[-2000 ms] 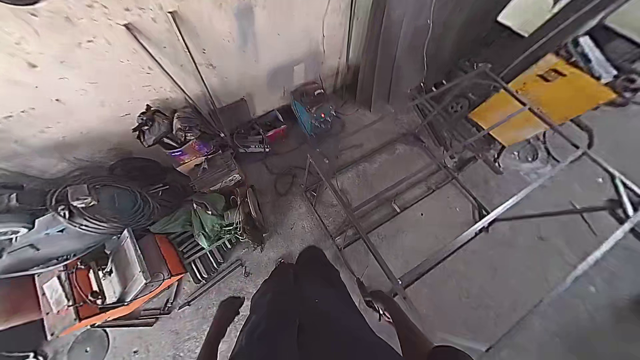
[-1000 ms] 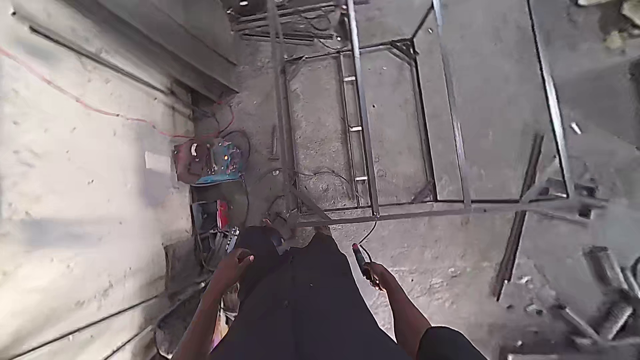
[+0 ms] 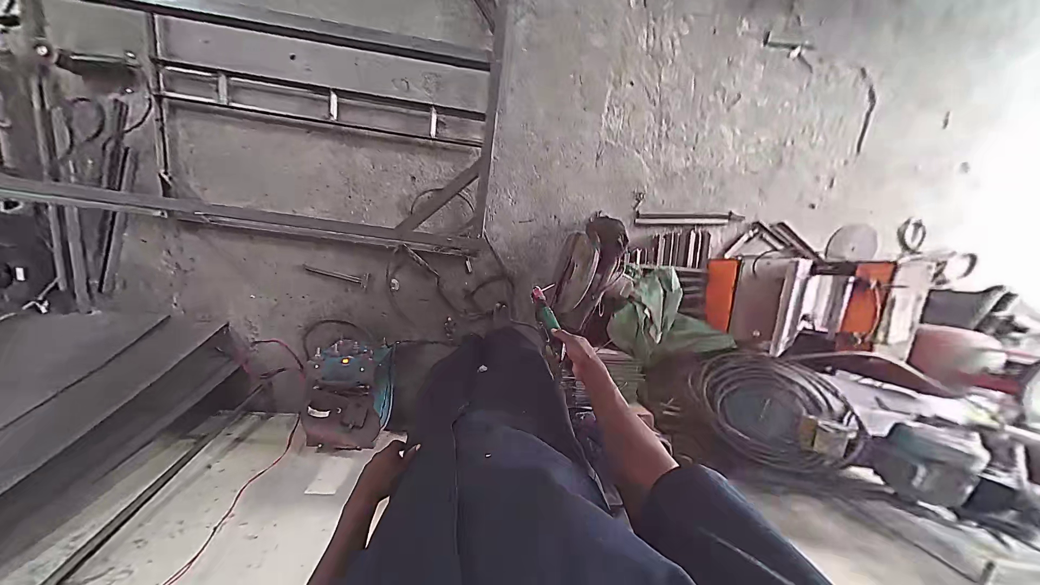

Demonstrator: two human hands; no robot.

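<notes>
My right hand is closed around the green handle of what looks like a welding electrode holder. Its reddish head points up and away from me, beside a rounded metal part on the floor. Low by my left thigh, my left hand hangs with loosely bent fingers and no object visible in it; part of it is hard to make out. A blue and dark welding machine stands just ahead of that hand, with cables around it. Beyond my legs lies a welded steel frame with crossbars and a diagonal corner brace.
Dark sheet-metal panels stand at left, with a red cable below them. To the right are a green cloth, an orange-sided metal unit and a coiled cable. A loose metal bar lies near the frame.
The view has swung round widely, so the steel frame now shows at upper left and the coiled cable at right. My right hand still grips the handled tool seen one second ago.
</notes>
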